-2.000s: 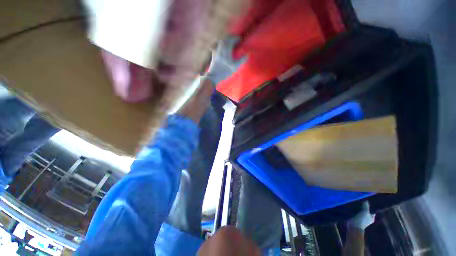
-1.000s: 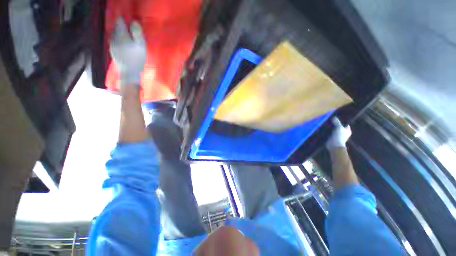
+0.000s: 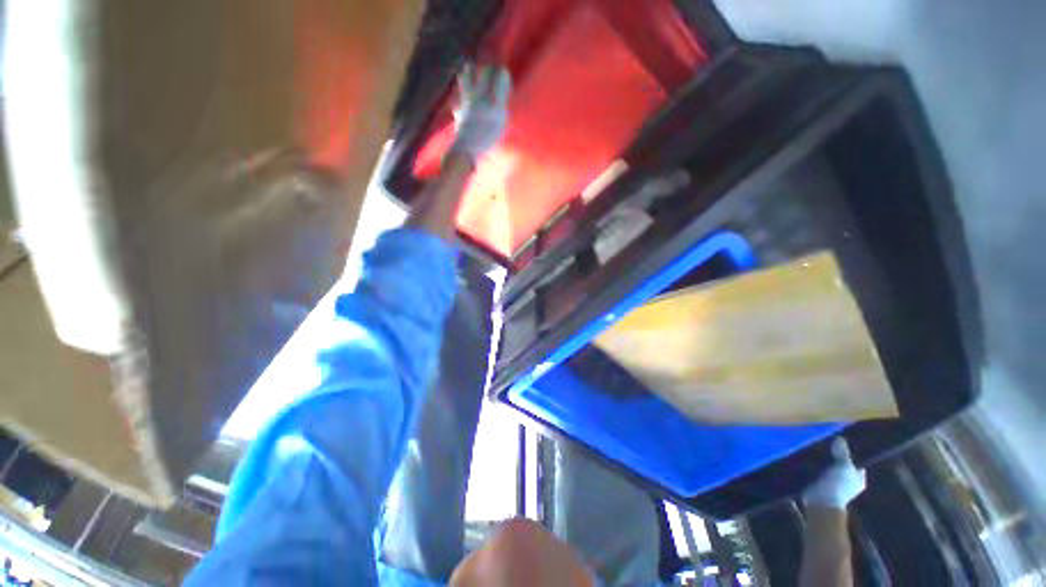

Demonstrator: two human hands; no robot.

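Observation:
A black bin tilts at the right. A blue tray sits in it, with a flat tan board lying slanted across the tray. A second black bin beside it, at the top centre, holds a red sheet. My gloved left hand rests over the red sheet near its left edge, fingers slightly apart and pointing away from me. My gloved right hand is on the near right rim of the black bin, its fingertips over the rim and the rest partly hidden.
Large brown cartons fill the left side, close and blurred. Light strips, possibly labels, show on the black wall between the bins. My legs are below the bins. Dark ribbed shapes and metal rails stand at the lower right.
The view swung, bringing the brown cartons back in on the left. In the picture, the bins and both hands sit further right than one second ago. My right hand stays at the bin rim.

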